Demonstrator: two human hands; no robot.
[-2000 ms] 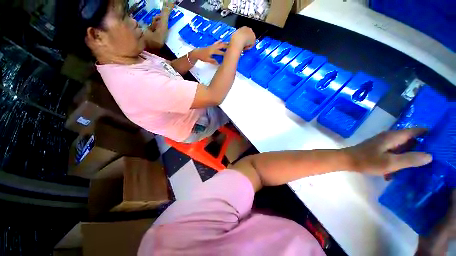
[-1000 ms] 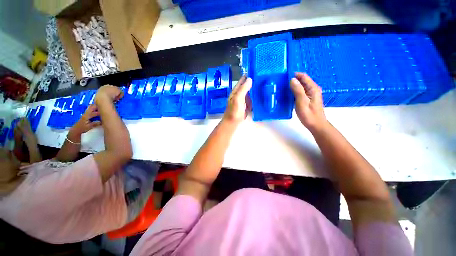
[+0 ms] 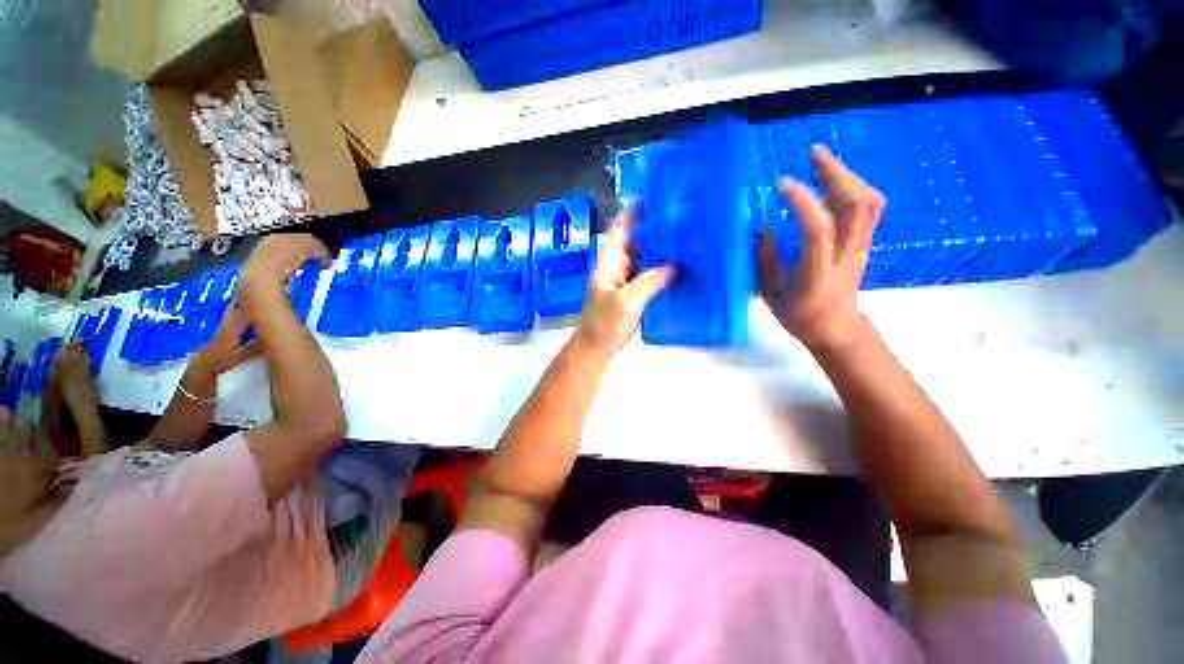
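Observation:
A blurred blue tray (image 3: 697,240) stands in front of me, at the left end of a long stack of nested blue trays (image 3: 948,188). My left hand (image 3: 616,283) holds the tray at its left edge, thumb across its near face. My right hand (image 3: 821,253) is at the tray's right side with its fingers apart and raised in front of the stack. Whether it touches the tray is blurred. A row of single blue trays (image 3: 503,275) lies to the left, cavities up.
A neighbour (image 3: 195,519) sits at the left, arms over the row. An open carton (image 3: 340,97) of white parts (image 3: 247,156) stands at the back left. More blue trays (image 3: 610,39) lie on the white surface beyond the black strip (image 3: 519,162). An orange stool (image 3: 370,610) is below.
Since one second ago, the tray between my hands has turned and blurred. My right hand's fingers have lifted and spread. Earlier, my view was turned toward the neighbour.

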